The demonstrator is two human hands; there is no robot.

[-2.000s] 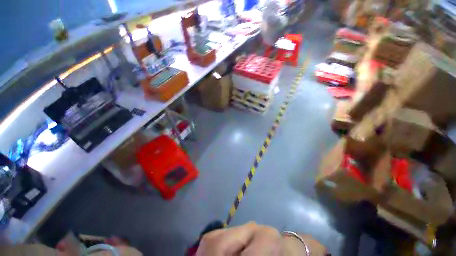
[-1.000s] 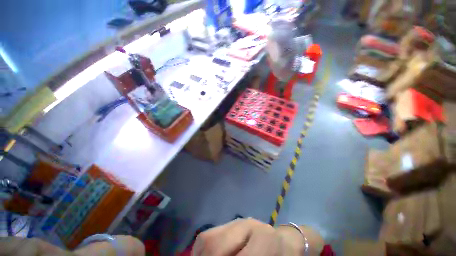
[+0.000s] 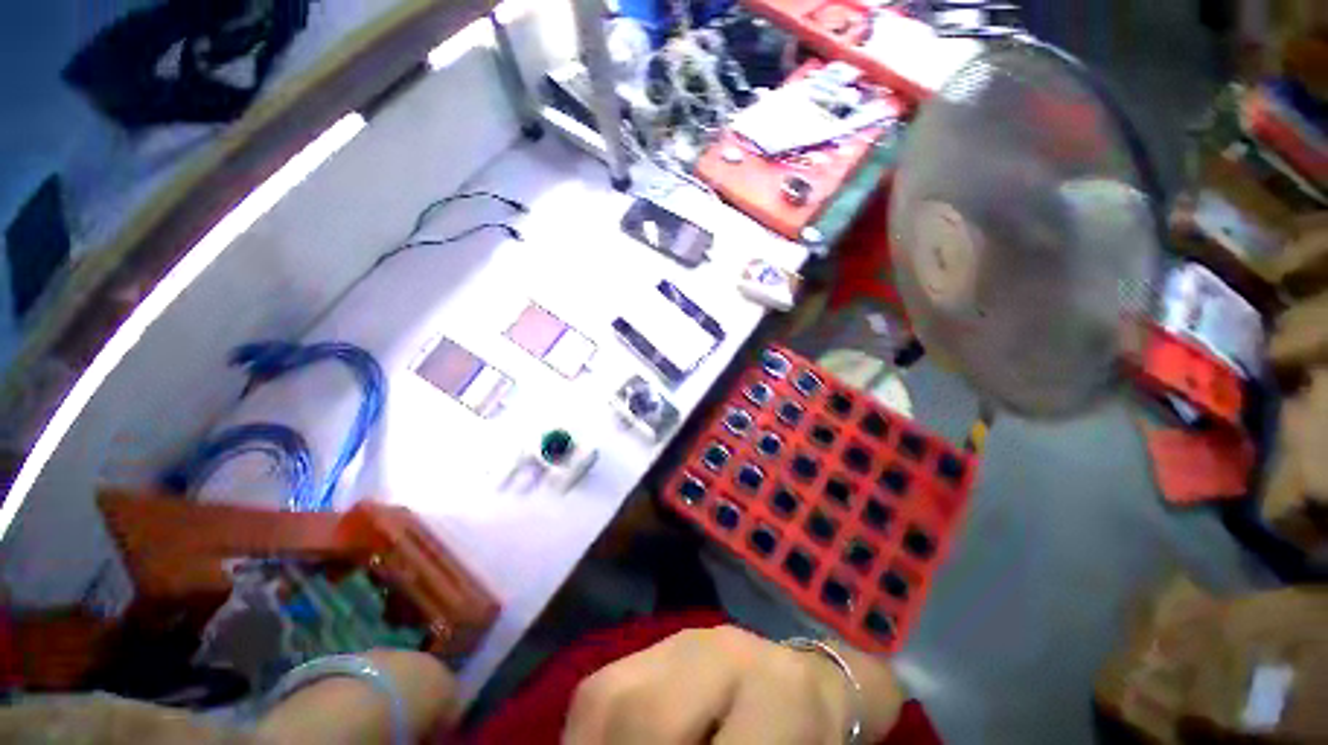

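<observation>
My left hand (image 3: 401, 696), with a pale band at the wrist, is at the bottom left, cut off by the edge. My right hand (image 3: 677, 691), with a thin bracelet, is at the bottom middle, its fingers curled. Whether either holds anything cannot be told. Beyond my right hand, a red tray (image 3: 859, 530) holds rows of small dark items, likely smartwatches. On the white desk (image 3: 452, 531) lie a dark phone (image 3: 667, 232), two pale-and-grey slabs (image 3: 551, 339), two black strips and a small white piece with a green-dark round top (image 3: 558, 448). Neither hand touches these.
An orange-brown fixture (image 3: 423, 575) with green boards stands at the near left. Blue cables (image 3: 350, 386) lie behind it. A round fan (image 3: 1020, 233) stands beyond the red tray. Another red tray (image 3: 794, 175) is on the far desk. Cartons (image 3: 1223, 677) line the right side.
The view has moved forward along the bench. The red tray, fan and desk items are nearer and larger. The black computer equipment and red stool have left the picture. Both hands stay low in view.
</observation>
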